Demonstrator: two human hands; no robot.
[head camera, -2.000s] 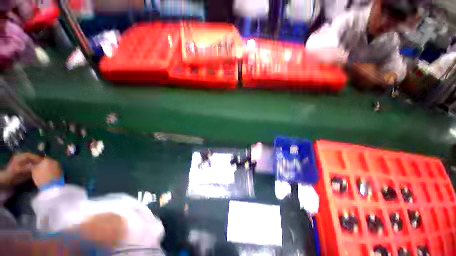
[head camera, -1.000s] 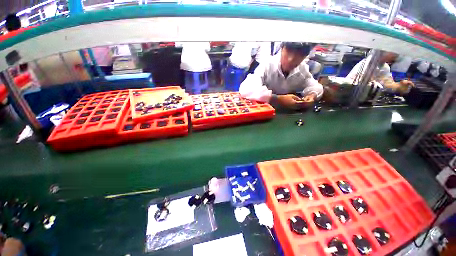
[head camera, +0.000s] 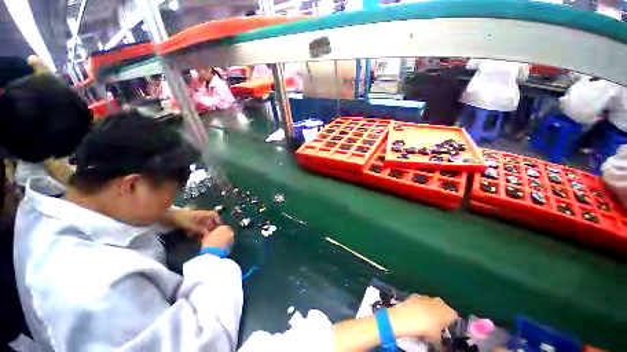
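Observation:
My left hand (head camera: 421, 317), bare with a blue wrist strap and white sleeve, reaches in from the bottom edge. Its fingers point down over small dark parts (head camera: 457, 339) on the bench; whether they hold one is hidden. More dark parts (head camera: 386, 298) lie just behind the hand, beside a white sheet (head camera: 368, 300) mostly covered by it. A pink-white lump (head camera: 482, 326) lies right of the fingers. The blue parts bin (head camera: 546, 337) is cut off by the bottom edge. My right hand is not in view.
A worker in white (head camera: 124, 261) sits close at left, hands together over the bench. Small loose parts (head camera: 244, 210) lie before them. Red trays (head camera: 344, 141) with round dark units stand across the green bench (head camera: 412, 240). A metal post (head camera: 179, 89) rises at left.
The view has swung left, bringing the neighbouring worker into view and the near red tray almost out of it. My left hand has come in over the dark parts.

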